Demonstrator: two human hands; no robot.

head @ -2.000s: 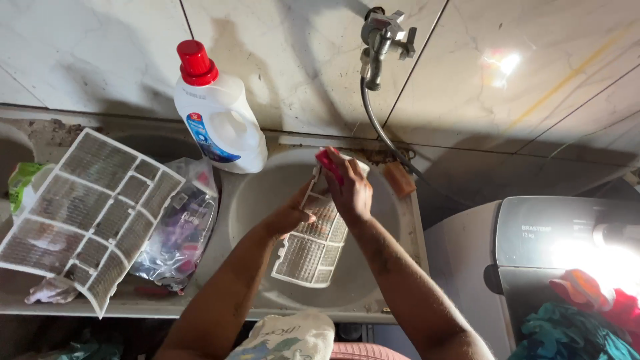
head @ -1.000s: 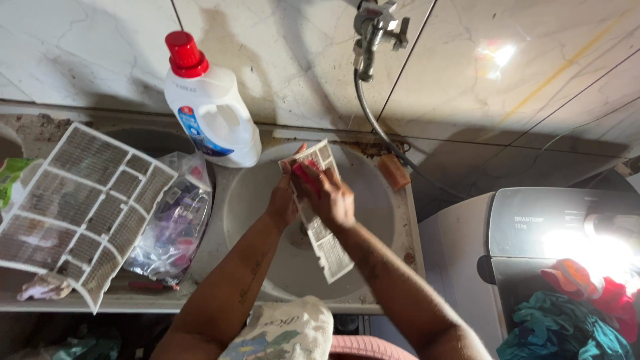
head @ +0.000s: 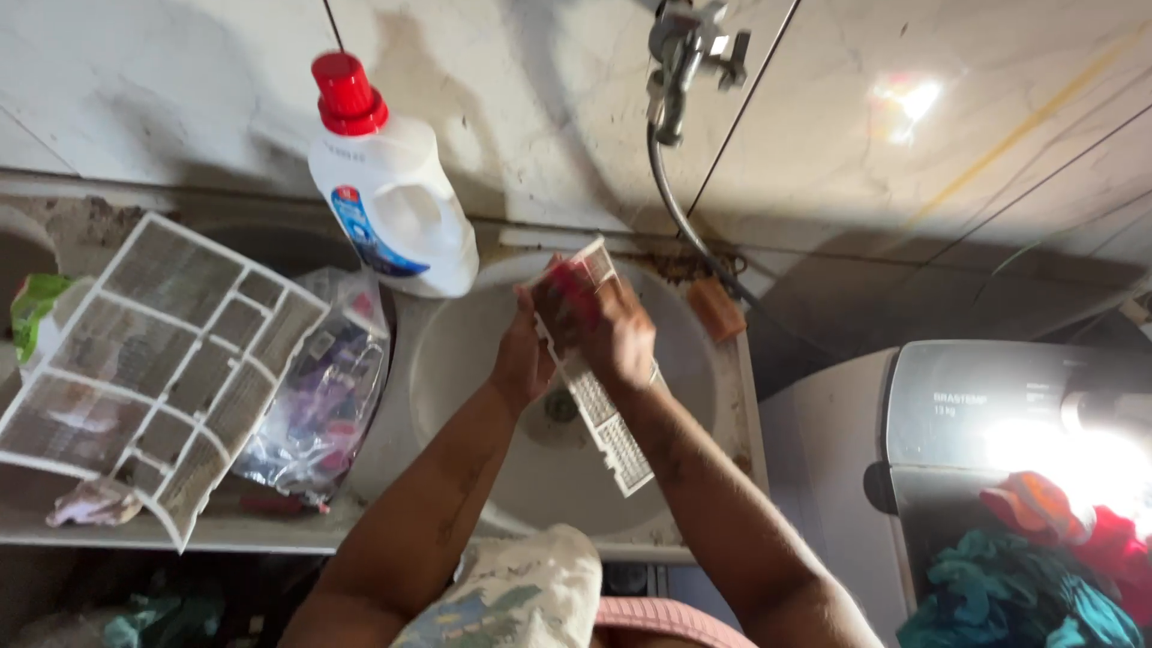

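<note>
Over a round sink basin (head: pixel 486 360), my left hand (head: pixel 526 346) grips the left edge of a white plastic-framed mesh filter (head: pixel 621 450), held slanting. My right hand (head: pixel 621 337) presses a red scrubbing item (head: pixel 576 288), blurred, its kind unclear, onto the upper part of the mesh. A larger white mesh filter (head: pixel 148 310) lies to the left, partly over a clear plastic bag (head: pixel 333 387) with purple items. Behind stands a white detergent bottle (head: pixel 396 198) with a red cap.
A tap (head: pixel 679 72) with a flexible hose (head: pixel 670 189) is on the tiled wall. An orange-brown bar (head: pixel 715 309) sits at the basin's right rim. At right, a washing machine (head: pixel 837 423) bears teal clothes (head: pixel 990 576) and red ones. A crumpled cloth (head: pixel 94 504) lies at left.
The small filter has gone from showing its broad face to a steeper, narrower angle. My right hand and the red item have shifted across its upper part.
</note>
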